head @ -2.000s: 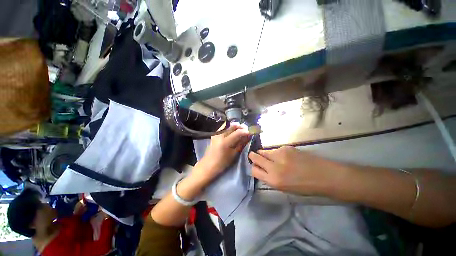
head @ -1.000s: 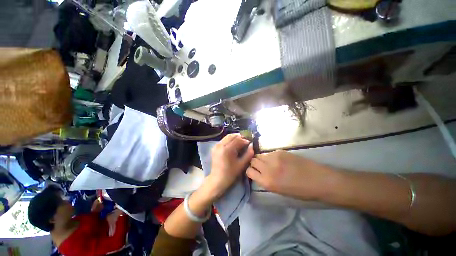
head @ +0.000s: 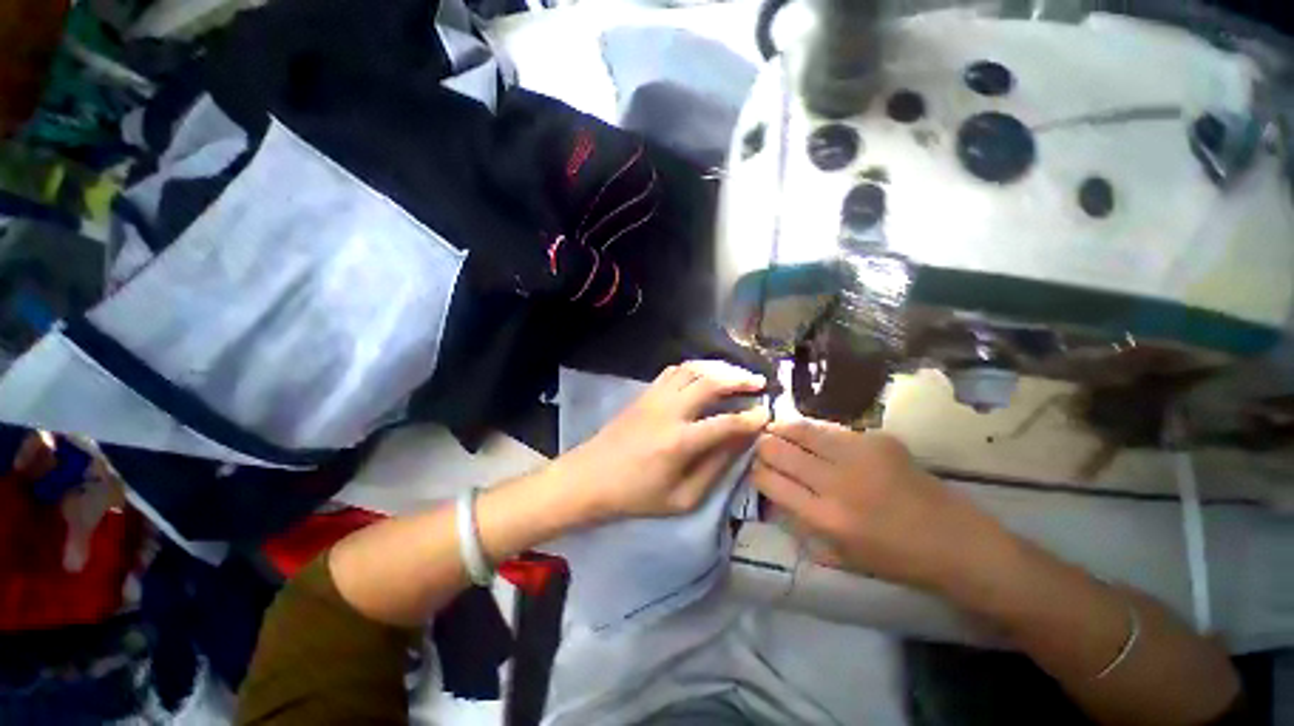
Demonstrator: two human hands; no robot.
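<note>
The white sewing machine head [head: 908,170] with a blue-green stripe stands at the upper right, its needle area lit and partly hidden by a shiny guard. My left hand [head: 674,440] comes from the lower left and pinches the edge of a pale grey garment piece [head: 646,560] just in front of the needle area. My right hand [head: 837,489] pinches the same edge from the right, its fingertips close to the left ones. Some dark cloth shows at the fingertips. The piece hangs down towards my lap. The exact grip is partly hidden by the fingers.
A heap of black cloth [head: 383,99] with red curved lines lies left of the machine, with a pale grey panel [head: 284,298] on it. Red cloth [head: 315,536] shows below. A narrow white strip [head: 1192,546] hangs at the right.
The view has turned and moved closer, so the machine head sits further right and more of the black heap shows. Both hands stay together at the cloth edge by the needle area.
</note>
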